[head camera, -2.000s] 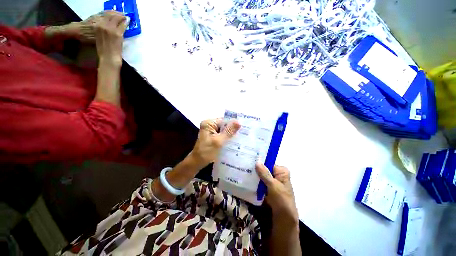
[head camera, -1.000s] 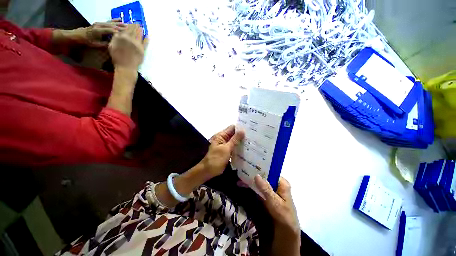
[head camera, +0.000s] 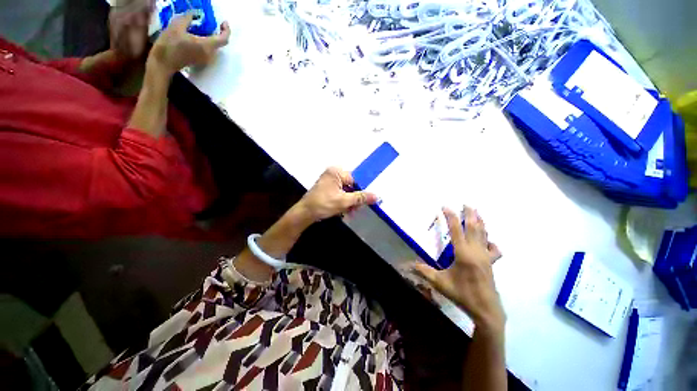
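A retail box lies white face up at the table's near edge, with a blue side along its near edge and a blue end flap sticking out at its upper left end. My left hand holds the box at the flap end, thumb on the corner. My right hand is spread over the other end, fingers on the face and thumb at the near side; it hides that end.
White cables lie tangled at the far side, with small plugs nearer. Overlapping flat box blanks lie at right. Two boxes and a row of blue boxes lie lower right. A person in red handles a blue tray at left.
The box was held upright with its end open; now it lies flat on the table, turned, blue flap out at upper left. My right hand has moved right and spread over it.
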